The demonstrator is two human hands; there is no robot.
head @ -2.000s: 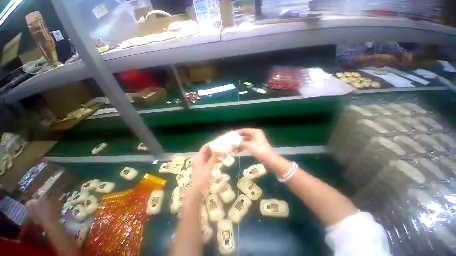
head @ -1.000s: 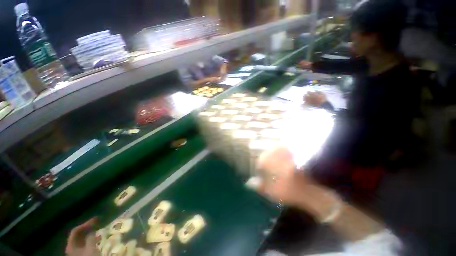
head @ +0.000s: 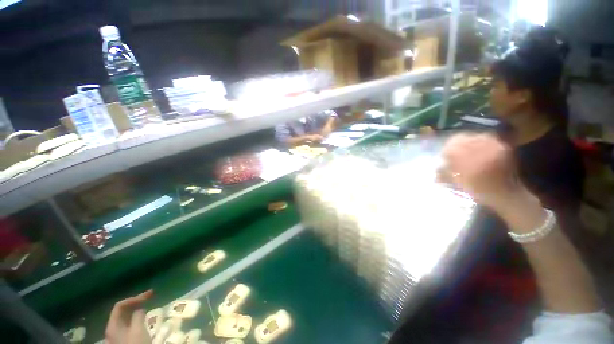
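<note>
Cream plastic housings [head: 233, 325] lie in a loose pile at the bottom left, some with a dark opening facing up. My left hand [head: 129, 324] is at the pile's left side, cut off by the bottom edge, fingers apart, with nothing visible in it. A tall stack of clear blister trays [head: 367, 222] holding cream housings stands at centre right, its top washed out by glare. My right hand [head: 476, 164] is blurred, fingers curled, at the stack's far right top corner. Whether it holds the tray edge or anything else cannot be told.
A green conveyor [head: 168, 259] with a few housings runs behind a pale rail. A pale shelf [head: 202, 131] above carries a bottle, cartons and a brown box. A person [head: 545, 121] in dark clothing is at the right. Another person's arms show across the line.
The view has swung right from the pile to the tray stack. The housing held in both hands earlier is no longer seen. My right hand has moved up and right over the stack.
</note>
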